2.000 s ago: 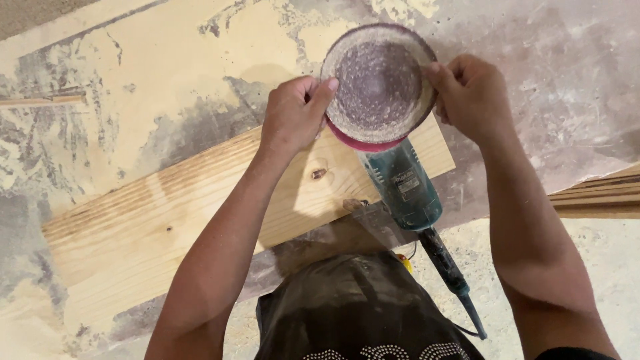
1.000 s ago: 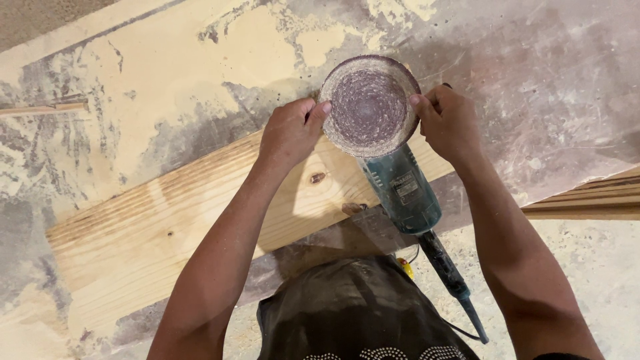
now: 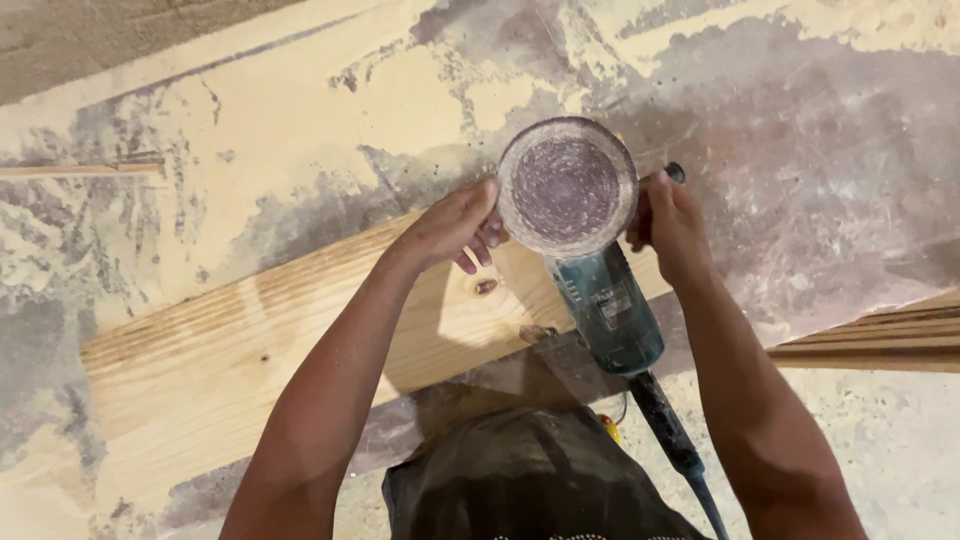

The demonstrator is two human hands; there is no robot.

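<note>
A teal Makita angle grinder (image 3: 611, 311) rests disc side up across a pine board (image 3: 300, 322). A round purple sanding disc (image 3: 566, 184), pale with dust near its rim, lies on the grinder's head. My left hand (image 3: 457, 225) touches the disc's left edge with thumb and fingertips, its other fingers spread below. At the right edge is my right hand (image 3: 671, 217), its thumb near the black side handle (image 3: 675, 172); its fingers are partly hidden, and whether they grip the disc or the handle cannot be told.
Pale sawdust covers much of the worktable (image 3: 810, 150). A thin wood strip (image 3: 82, 170) lies at the left. Stacked boards (image 3: 877, 334) stand at the right below the table edge. The grinder's cord (image 3: 709, 502) runs down past my apron (image 3: 517, 480).
The disc was held up with a pinkish-red backing pad showing below it; now it sits over the grinder's head, covering the pad. Both hands have come down with it.
</note>
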